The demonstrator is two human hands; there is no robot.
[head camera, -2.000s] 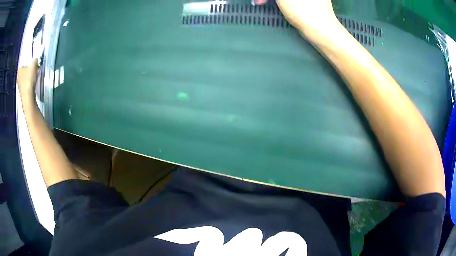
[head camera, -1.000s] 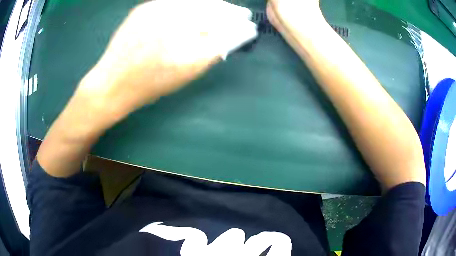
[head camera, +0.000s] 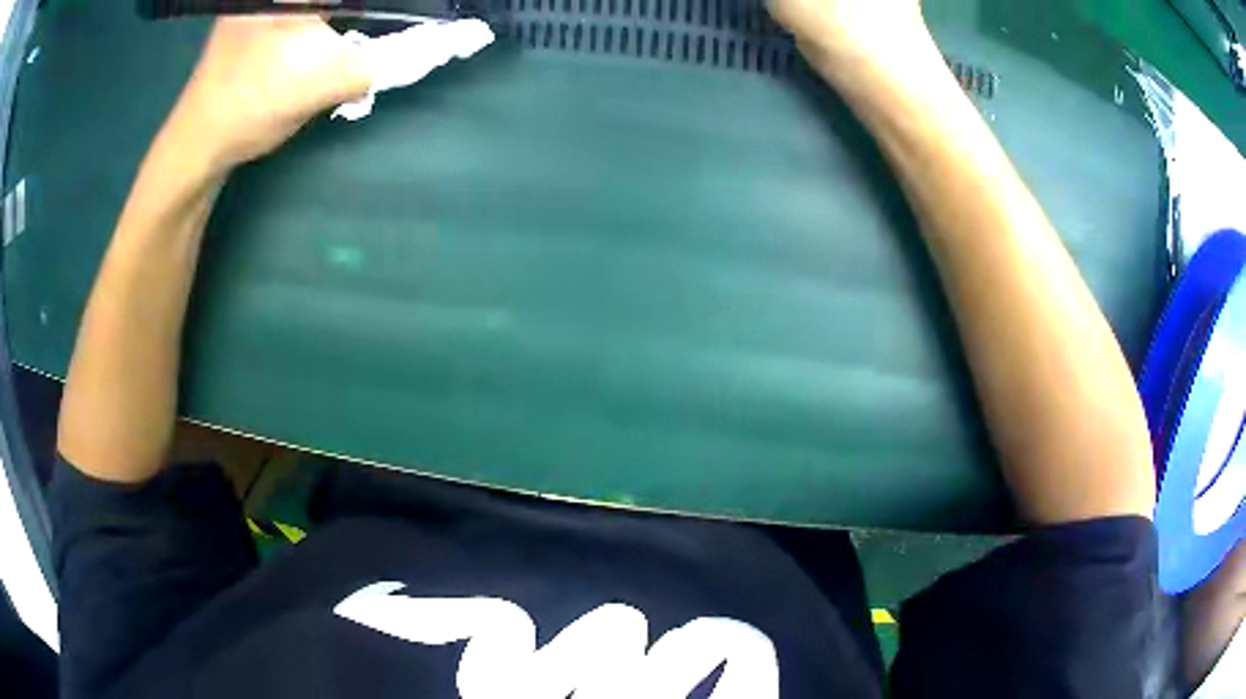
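My left hand (head camera: 280, 82) is at the top left, with white finger cots on the thumb and fingertips. It grips a dark, thin-edged piece that looks like a phone frame (head camera: 246, 7), mostly cut off by the top edge. The strip of small die-cut parts (head camera: 642, 41), with rows of tiny black bars, lies on the green mat (head camera: 574, 287) between my hands. My right hand (head camera: 854, 27) is at the top, right of centre, over the strip; its fingers are cut off, so what they hold is hidden.
A blue-rimmed reel (head camera: 1209, 410) stands at the right edge, beside my right arm. Part of another person's arm (head camera: 1216, 615) shows below it. Shiny whitish film (head camera: 1161, 123) lies along the mat's right edge. The mat's near edge runs before my body.
My left hand has come from the left rail, across the mat, to the top left with the dark frame. My right arm stays over the strip. The view has shifted, and the reel now shows.
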